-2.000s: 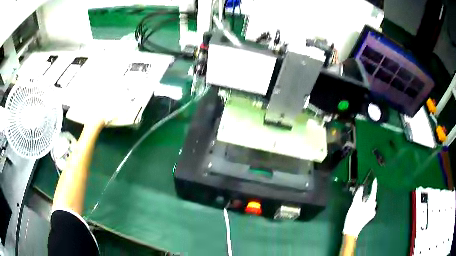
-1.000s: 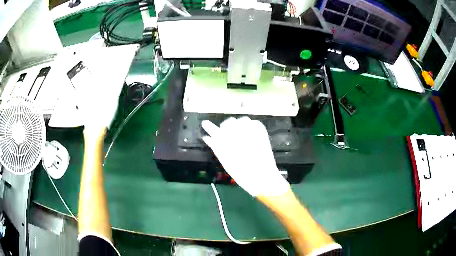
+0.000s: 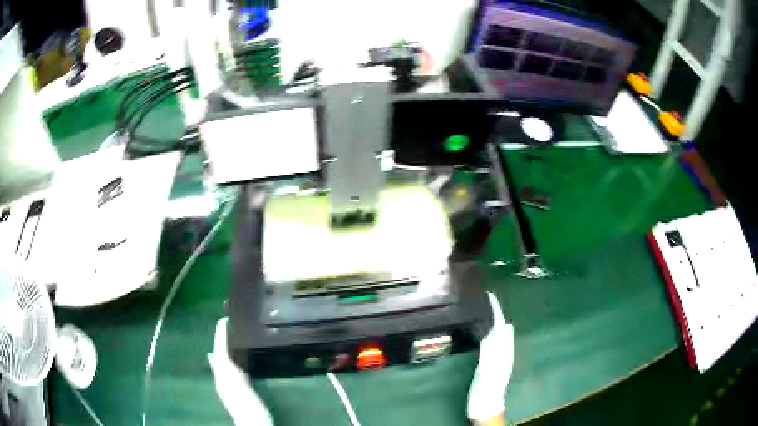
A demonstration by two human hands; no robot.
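The press fixture [image 3: 357,333] stands in front of me, with a black base, a grey column and a lit orange-red switch [image 3: 371,358]. Its pale green-yellow platen [image 3: 357,250] is just above the dark nest [image 3: 357,309], where a small green mark shows. I cannot see a part in the nest. My gloved left hand [image 3: 236,383] is at the base's left side. My gloved right hand [image 3: 492,366] is at its right side, fingers up along it. Both are blurred, cut off towards the lower edge, and show nothing held.
A white platform [image 3: 125,225] with dark marks and a fan [image 3: 23,324] stand left. A long dark strip [image 3: 517,216] and a small dark piece [image 3: 534,198] lie right of the press. A red-edged tray [image 3: 711,287] is far right, a monitor [image 3: 553,62] behind, a white cable in front.
My right hand has left the nest for the base's right side. My left hand has come from the white platform to the base's left side. The platen looks nearer the nest. The view has shifted.
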